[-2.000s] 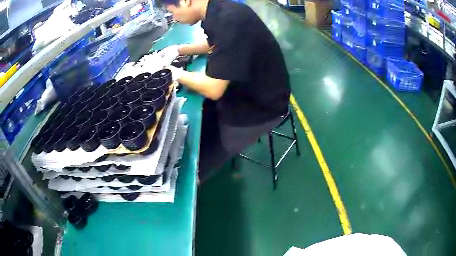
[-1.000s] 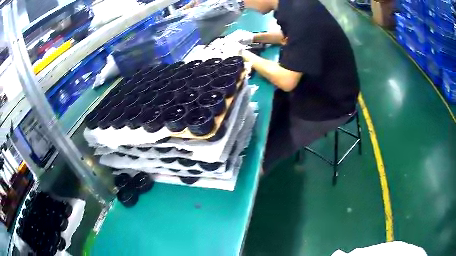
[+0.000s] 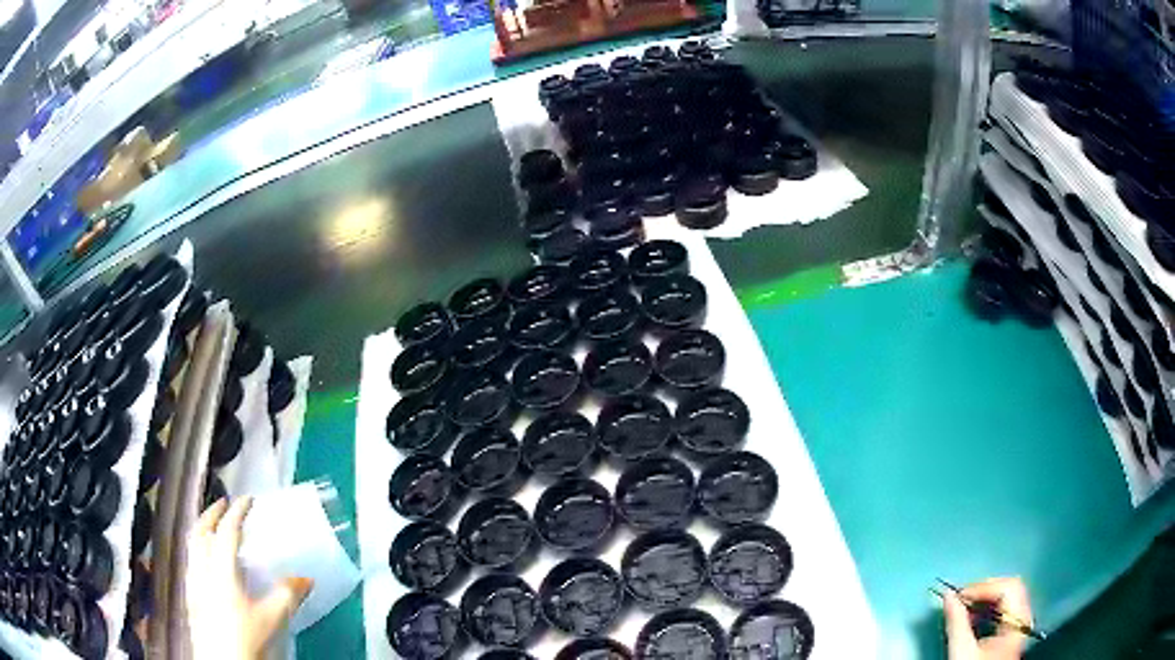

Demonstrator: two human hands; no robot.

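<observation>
Open black round housings (image 3: 558, 442) stand in rows on a white foam sheet (image 3: 825, 567) in front of me, ribs showing inside. My left hand (image 3: 245, 587) is at the lower left, cut off by the bottom edge, fingers and thumb apart against a small white sheet (image 3: 303, 548); whether it grips the sheet cannot be told. My right hand (image 3: 990, 616) is at the lower right, partly cut off, holding a thin dark tool like tweezers (image 3: 1009, 620), its tip pointing left.
A tall layered stack of housings (image 3: 77, 426) stands at the left, another layered stack (image 3: 1095, 271) at the right with a few loose housings (image 3: 1009, 286) beside it. More housings (image 3: 670, 129) lie on a sheet beyond the bench edge. A clear upright post (image 3: 954, 142) rises at the back right.
The view has swung left and down from the seated person and aisle to the rows of housings. The layered stack now shows at the right edge. Both hands have come into view.
</observation>
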